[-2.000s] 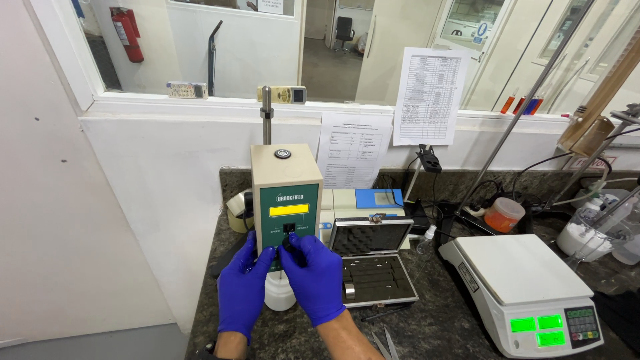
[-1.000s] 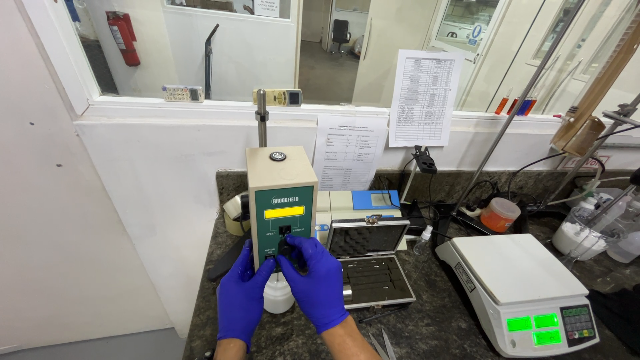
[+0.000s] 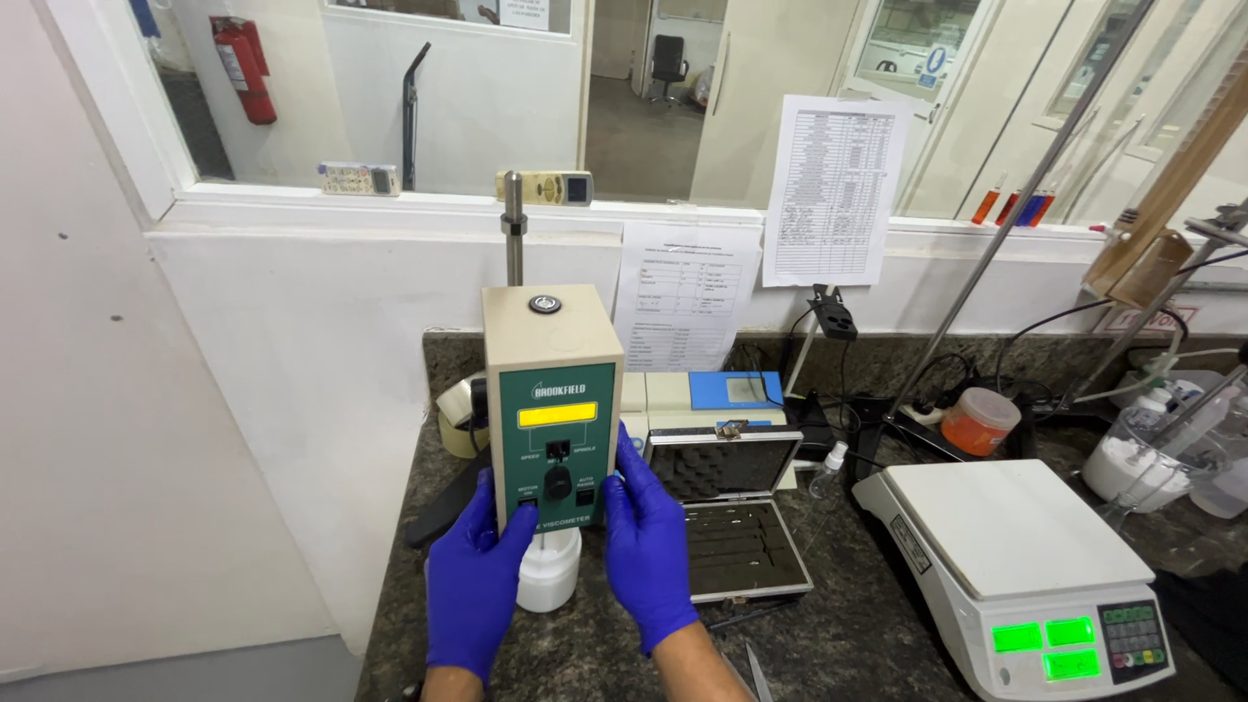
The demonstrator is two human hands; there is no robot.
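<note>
A Brookfield viscometer (image 3: pixel 556 409) with a beige housing, green front panel and lit yellow display stands upright on a metal post. My left hand (image 3: pixel 478 575), in a blue glove, rests at its lower left corner, the thumb on the motor switch. Against the lower right side of the housing lie the fingers of my gloved right hand (image 3: pixel 645 546), clear of the black knob (image 3: pixel 558 482). Below the viscometer, between my hands, is a white plastic jar (image 3: pixel 549 575); its top is partly hidden. Whether either hand grips the housing firmly is hard to tell.
An open foam-lined spindle case (image 3: pixel 746 551) lies right of my right hand, with a small clear bottle (image 3: pixel 829 470) beside it. Farther right stands a digital scale (image 3: pixel 1033 526) with green displays. Scissors (image 3: pixel 757 673) lie near the front. An orange-filled jar (image 3: pixel 980 421) sits behind the scale.
My right hand has left the knob area on the front panel and moved to the right side of the housing. My left hand remains at the lower left corner.
</note>
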